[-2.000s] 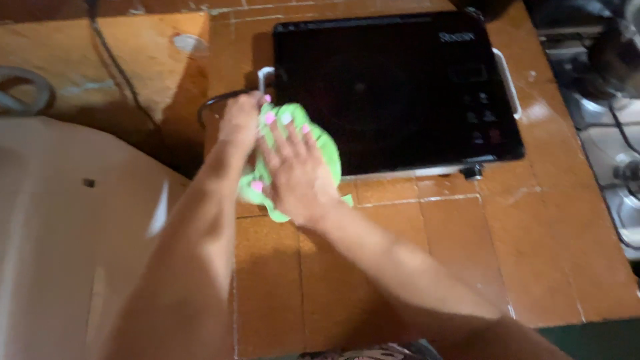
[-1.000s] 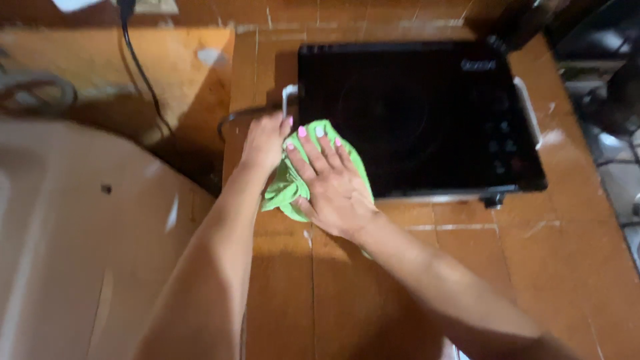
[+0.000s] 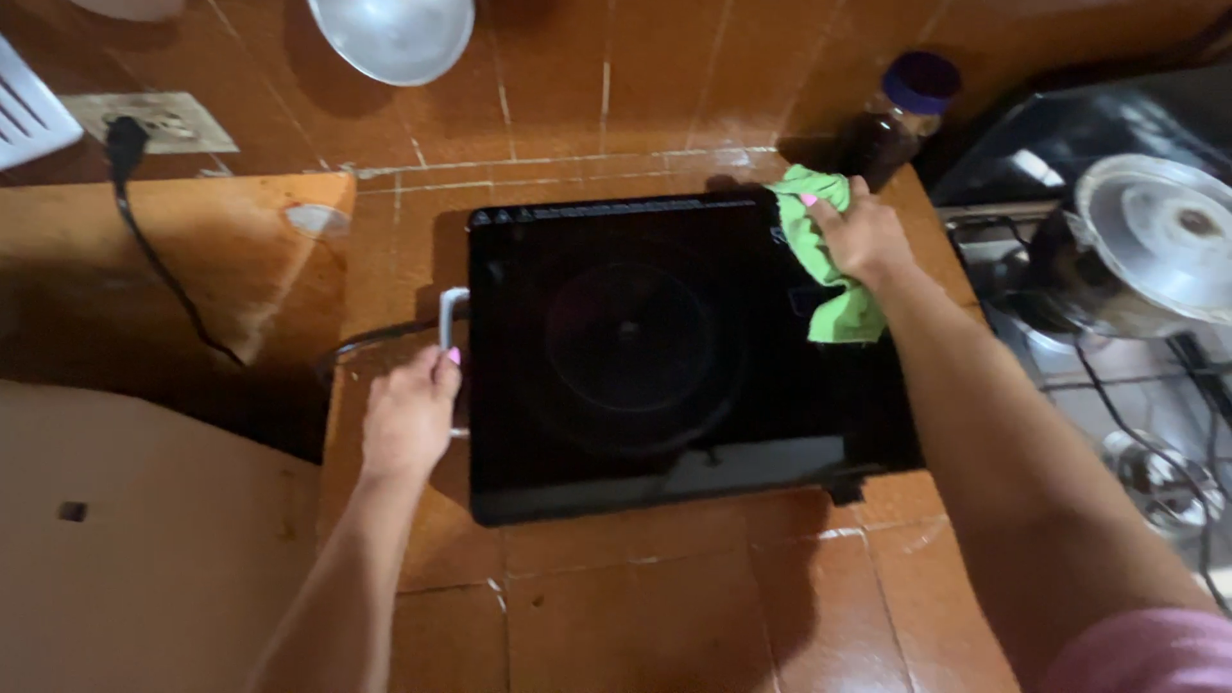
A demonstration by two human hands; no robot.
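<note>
A black glass-topped portable cooktop (image 3: pixel 626 356) lies on the orange tiled counter (image 3: pixel 635 616). My left hand (image 3: pixel 409 409) grips the light metal side handle (image 3: pixel 448 318) at the cooktop's left edge. At the far right corner of the cooktop, my right hand (image 3: pixel 871 236) has hold of a crumpled green cloth (image 3: pixel 818 226), part of which hangs over the glass toward me. The right forearm covers the cooktop's right edge.
A jar with a purple lid (image 3: pixel 921 82) stands behind my right hand. On the right, a lidded metal pot (image 3: pixel 1169 241) sits on a gas stove (image 3: pixel 1068 375). A black cord (image 3: pixel 164 269) hangs from the wall outlet (image 3: pixel 173 123). A pale rounded surface (image 3: pixel 144 539) is at lower left.
My right hand has moved with the green cloth from the counter by the cooktop's near left corner to its far right corner. My left hand has left the cloth and taken the side handle.
</note>
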